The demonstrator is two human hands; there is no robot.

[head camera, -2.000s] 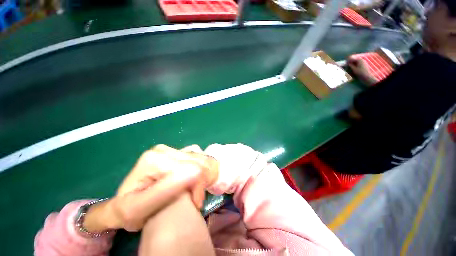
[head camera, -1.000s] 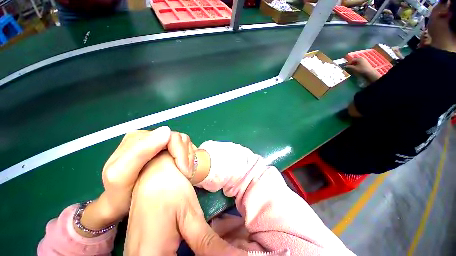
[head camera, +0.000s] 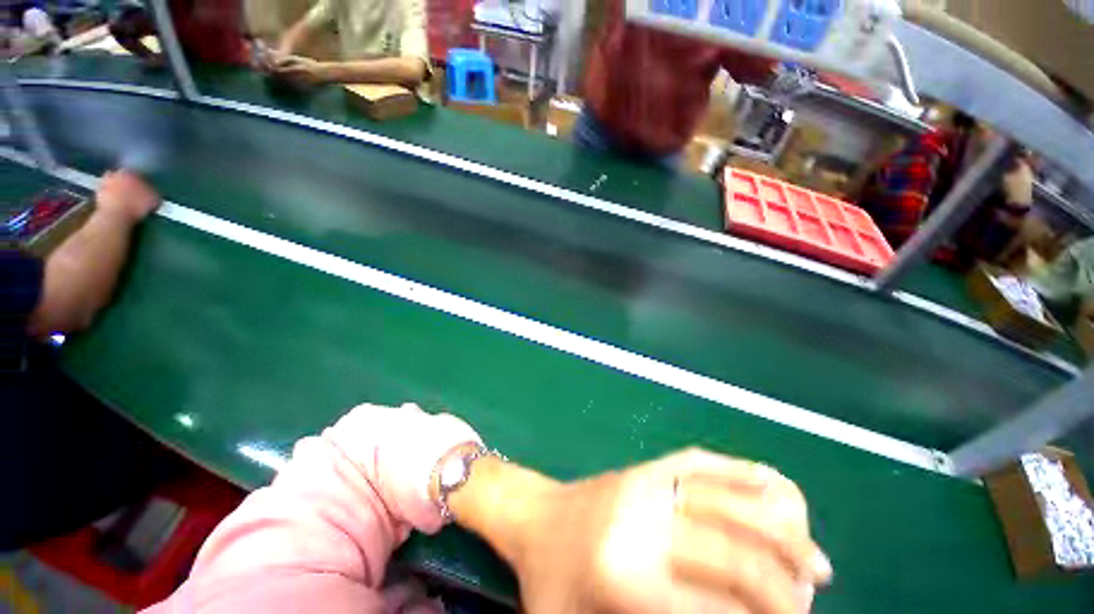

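Note:
My left hand [head camera: 672, 534], bare and blurred, is at the bottom centre above the green workbench [head camera: 300, 348]. It comes from a pink sleeve with a silver watch [head camera: 454, 471] at the wrist. The back of the hand faces up and the fingers bend toward the right; no object shows in it, but its underside is hidden. I cannot make out my right hand as a separate hand. A white guide rail [head camera: 528, 327] runs between the bench and the darker conveyor belt [head camera: 672, 300].
A neighbour's arm [head camera: 90, 264] reaches to the rail at left, beside a dark tray [head camera: 42, 222]. A red compartment tray [head camera: 804, 222] is on the far side. A cardboard box of white parts [head camera: 1041, 513] and a slanting metal post [head camera: 1020, 422] are at right. People stand or sit across the line.
The view has swung left, so the box and red tray now appear further right. The clasped hands seen before have shifted; the left wrist's watch now shows, and the other wrist's bracelet no longer does.

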